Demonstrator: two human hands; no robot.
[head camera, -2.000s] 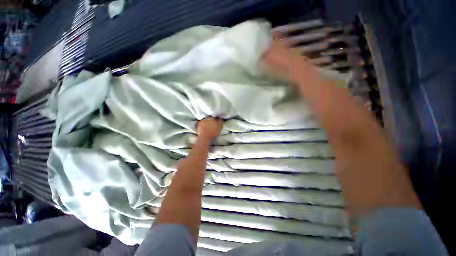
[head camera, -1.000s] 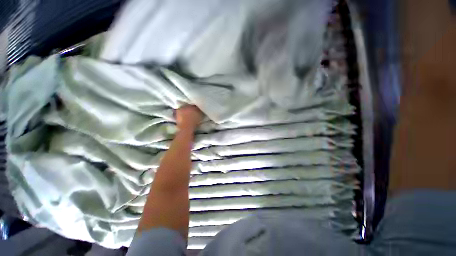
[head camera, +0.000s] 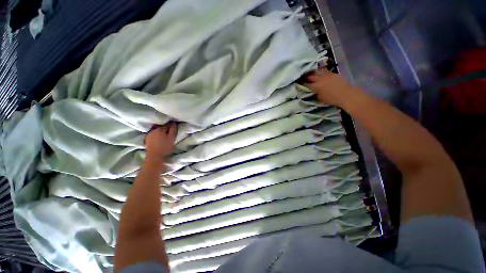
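A pale green curtain panel (head camera: 213, 69) covers the rack. Its near part lies in long parallel folds (head camera: 256, 165), with pinched pleats (head camera: 333, 154) along the heading at the right end. The far and left parts are heaped loosely. My left hand (head camera: 161, 139) grips bunched cloth at the left end of a fold; its fingertips are partly hidden in the cloth. My right hand (head camera: 321, 85) is at the heading, with its fingers on the pleat of the uppermost laid fold. The fingertips are partly hidden, so its exact grip is unclear.
A metal end bar (head camera: 373, 165) with small fittings runs beside the heading. Dark grey ridged cloth (head camera: 80, 48) lies beyond the heap at upper left. Bare metal tubes (head camera: 7, 69) show at the left edge. A dark surface and a red patch (head camera: 469, 80) are at right.
My right hand has come back into view at the heading. The loose cloth raised at the far side has settled into a heap. My left hand still holds the bunched cloth. The view has tilted.
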